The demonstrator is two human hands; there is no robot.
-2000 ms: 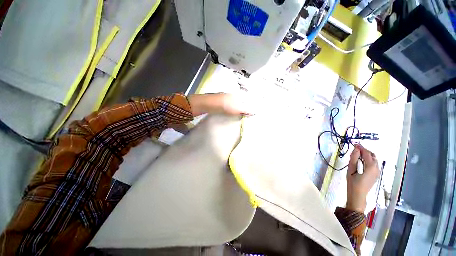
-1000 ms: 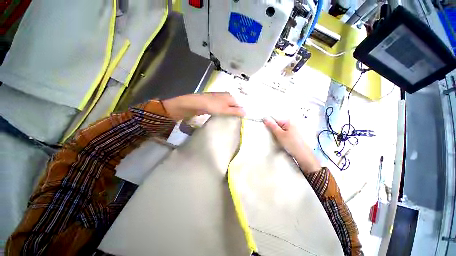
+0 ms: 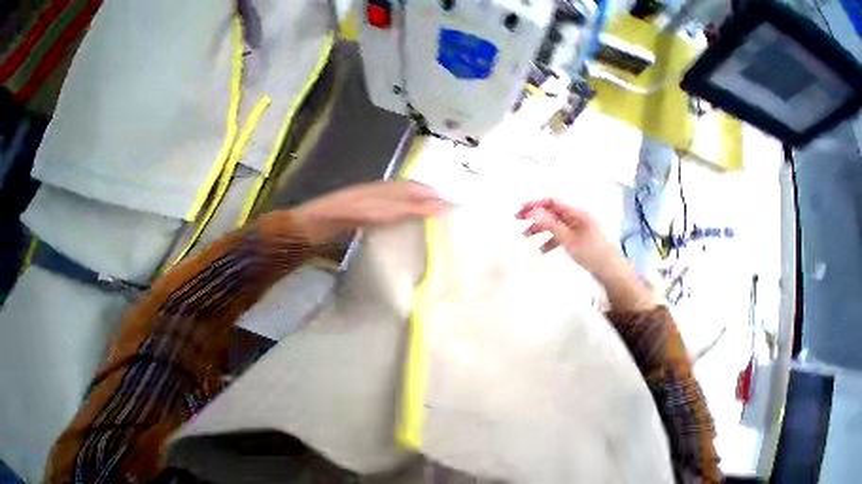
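The beige garment piece (image 3: 529, 350) lies over the table's front and towards my lap, blurred by motion. Its yellow seam binding (image 3: 416, 350) runs down the middle. My left hand (image 3: 392, 202) lies flat at the far end of the piece, left of the binding; whether its fingers grip the fabric is not clear. My right hand (image 3: 558, 227) is at the far right part of the piece, fingers slightly bent and apart, with nothing seen in it. The white sewing machine head (image 3: 454, 71) stands just beyond both hands. The area under it is overexposed.
Stacked beige workpieces (image 3: 142, 113) with yellow edges are at the left. A black cable (image 3: 666, 236) lies tangled at the right. A red-handled screwdriver (image 3: 746, 378) lies near the right edge. The touchscreen (image 3: 780, 71) hangs at upper right, beside the yellow machine plate (image 3: 662, 95).
My right hand moved from the cable to the fabric's far end, then lifted slightly with fingers spread. The tool-like object it held earlier is not visible in it. The binding has shifted left and the fabric's near edge changed.
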